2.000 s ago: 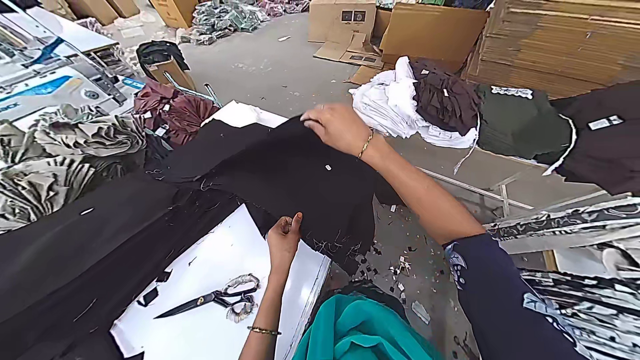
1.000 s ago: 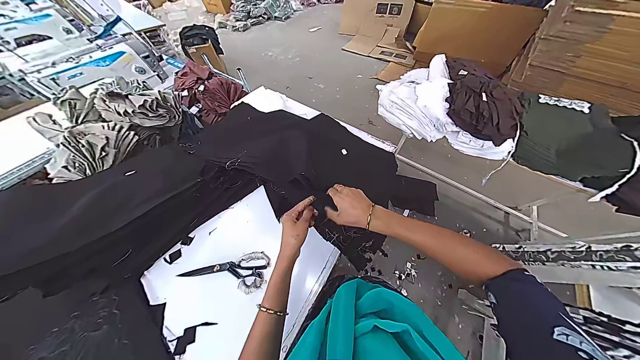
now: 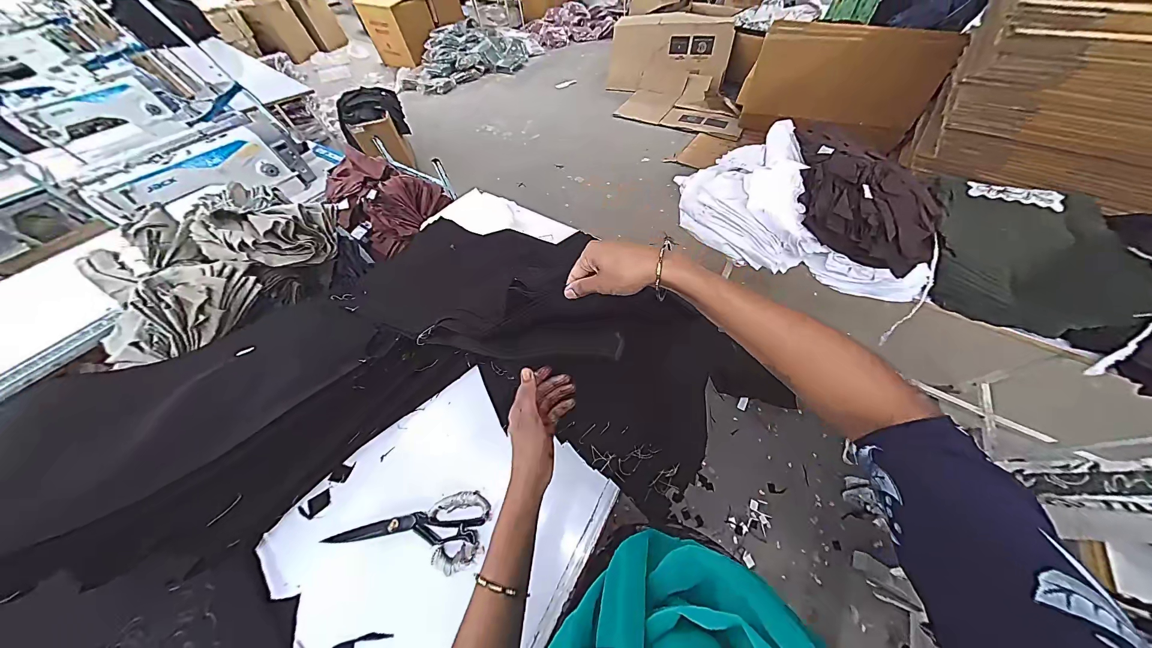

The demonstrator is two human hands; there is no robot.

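Black fabric (image 3: 504,315) lies spread over a white table (image 3: 441,441) and hangs over its near right edge, with loose threads along its border. My right hand (image 3: 612,270) is closed over the fabric's upper part, its fingertips pinching the cloth. Palm turned right, my left hand (image 3: 540,405) is beside the fabric's lower part with its fingers loosely spread; nothing shows in it. Black-bladed scissors (image 3: 418,528) with cloth-wrapped handles lie on the white surface, left of my left forearm. Small black scraps (image 3: 315,504) lie near the blade.
Grey-beige cloth (image 3: 216,261) and maroon cloth (image 3: 387,202) are piled at the left, near sewing machines (image 3: 207,171). White garments (image 3: 751,202), brown cloth (image 3: 868,198) and dark green cloth (image 3: 1035,261) lie on the right. Cardboard (image 3: 846,81) stands behind them. Small scraps litter the floor.
My hands were close together at the fabric a second ago and are now apart. My right hand has moved up and away; the left fingers have spread.
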